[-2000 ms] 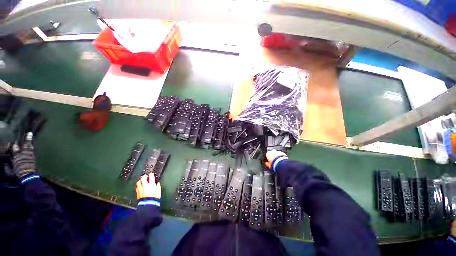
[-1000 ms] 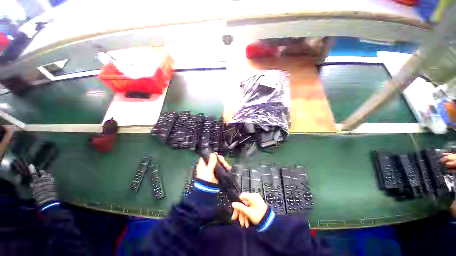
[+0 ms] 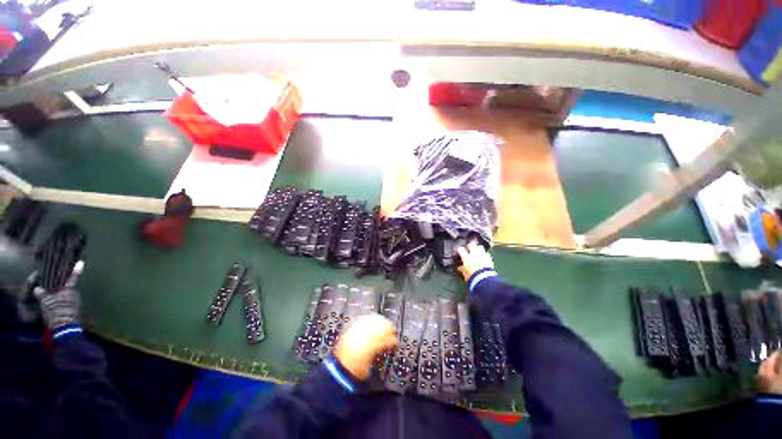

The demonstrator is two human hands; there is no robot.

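Note:
A row of black remote controls (image 3: 429, 347) lies button side up on the green bench in front of me. My left hand (image 3: 365, 345) is over the left half of this row, fingers bent; whether it grips a remote is hidden. My right hand (image 3: 473, 257) reaches to the loose black covers (image 3: 407, 249) at the mouth of the clear plastic bag (image 3: 454, 180). Its fingertips are among the covers, and what they hold cannot be told. Another row of remotes (image 3: 317, 225) lies behind, left of the bag.
Two remotes (image 3: 238, 300) lie apart at the left. A red bin (image 3: 236, 124) stands on a white sheet (image 3: 225, 178); a dark red object (image 3: 169, 225) is near it. Neighbours' hands are at both sides, a gloved one (image 3: 60, 304) at left. More remotes (image 3: 699, 330) lie right.
Both hands were together on one remote in front of me. They have parted: my right hand has moved forward to the covers, my left hand down over the front row.

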